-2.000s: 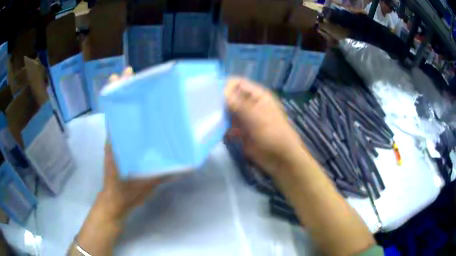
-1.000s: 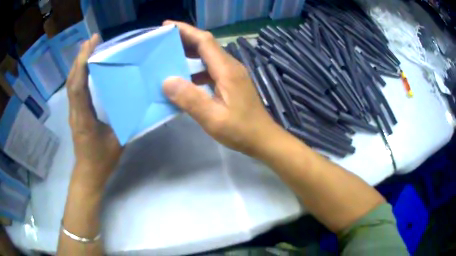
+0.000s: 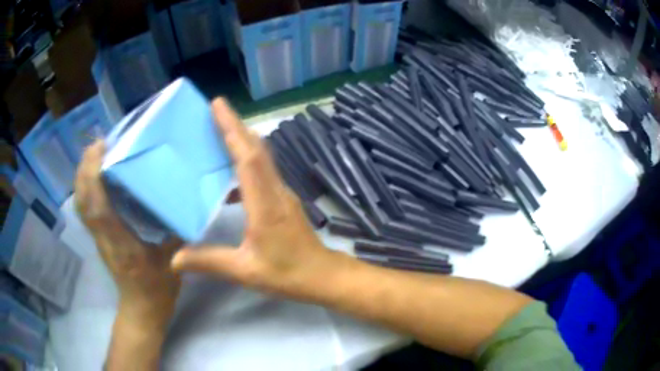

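A light blue retail box is held up at the left of the view, tilted, with its folded bottom flaps facing me. A seam crosses the folded panels. My left hand grips the box from its left and lower side. My right hand is at the box's right side, thumb and fingers spread apart. Its fingertips are close to the box's edge; whether they touch it I cannot tell. The box's open end is hidden.
Black tubes lie in a large pile right of centre. Standing open cartons line the back and left. A small red-yellow item, clear plastic film and a blue stool are at the right. White sheeting covers the table.
The box has turned and moved slightly left and down in view. My right hand has come off the bottom panel, its thumb now below the box. The view has shifted.
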